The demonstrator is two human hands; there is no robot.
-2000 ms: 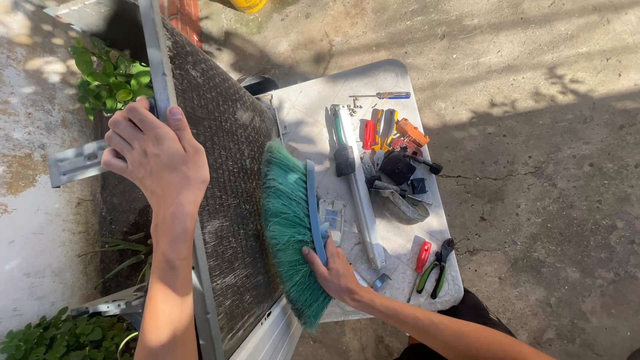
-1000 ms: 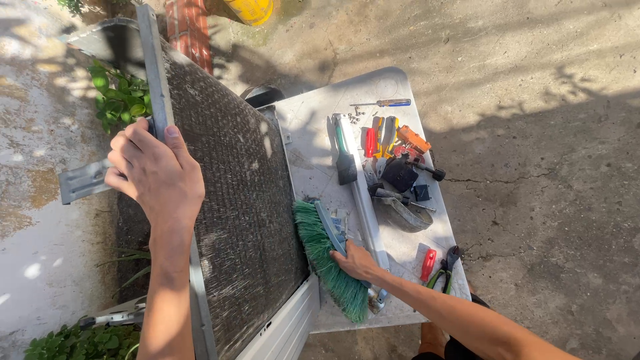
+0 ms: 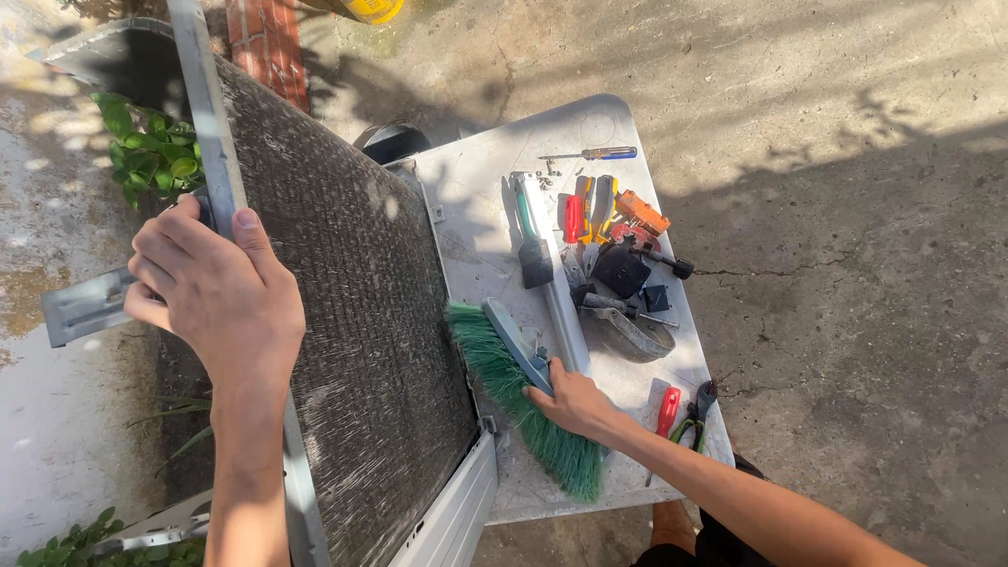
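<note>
My left hand [image 3: 220,291] is closed around the metal edge frame [image 3: 206,118] of a large finned coil panel [image 3: 354,260], which looks grey with dust and stands tilted beside a white table [image 3: 488,252]. With my right hand [image 3: 573,400] I hold a broom head by its grey-blue back; its green bristles [image 3: 543,433] spread over the table's near left part, their upper end close to the coil's edge. A metal bar [image 3: 565,323] lies just beyond the broom head, with a green-handled brush [image 3: 534,252] on it.
Right of the bar lie a screwdriver [image 3: 591,153], yellow-and-black pliers [image 3: 602,206], an orange part [image 3: 642,211], black parts [image 3: 622,270] and a strap [image 3: 642,339]. A red-handled screwdriver [image 3: 668,409] and green-handled cutters [image 3: 697,413] are near the table's corner. Leafy plants [image 3: 153,150] grow by the wall.
Between the first two frames the broom head moved away from the coil, toward the table's near edge; now its bristles are back close to the coil's edge. My left hand keeps its hold on the frame.
</note>
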